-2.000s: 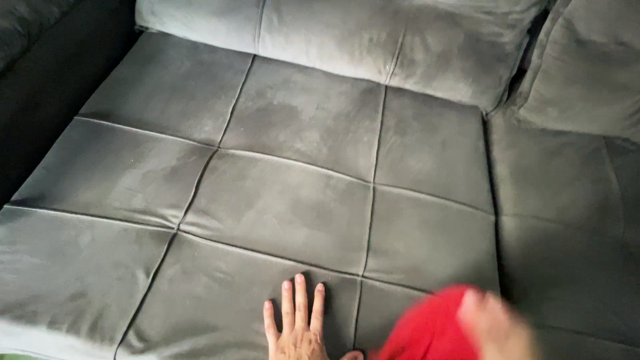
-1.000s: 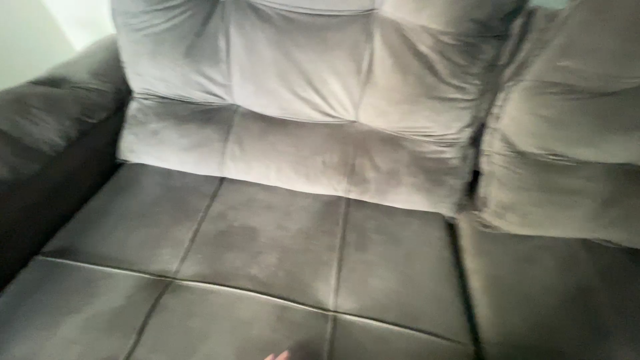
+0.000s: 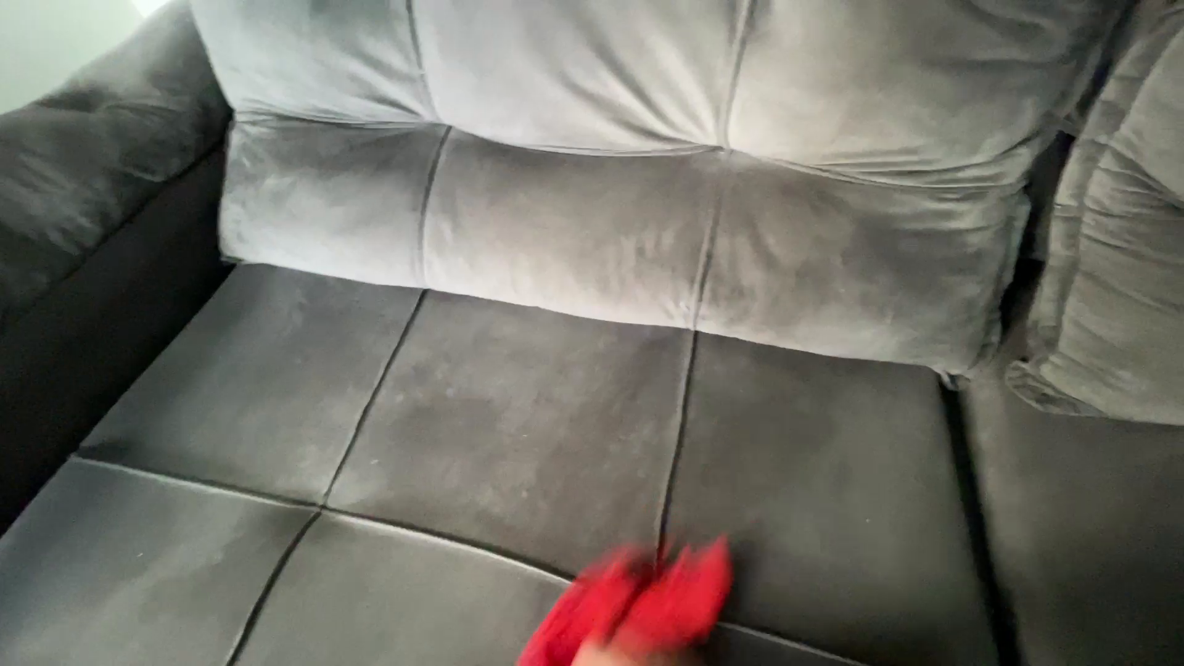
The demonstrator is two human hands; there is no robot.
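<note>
At the bottom edge, right of centre, my right hand (image 3: 638, 651) shows only in part and is blurred. It is closed on a red cloth (image 3: 680, 592), whose folds stick out past the fingers. The cloth lies against the grey velvety seat cushion (image 3: 518, 416) of a sofa, close to where two of its stitched seams cross. Small pale specks and faint darker patches show on the seat. My left hand is out of the frame.
The tufted backrest cushion (image 3: 573, 213) rises behind the seat. A dark padded armrest (image 3: 102, 176) stands at the left. On the right, past a dark gap (image 3: 980, 518), are another seat section (image 3: 1082, 499) and back cushion (image 3: 1128, 250).
My left hand, flat on the seat two seconds ago, has left the view. The red cloth, out of view one second ago, shows again. The view has tilted up to the backrest.
</note>
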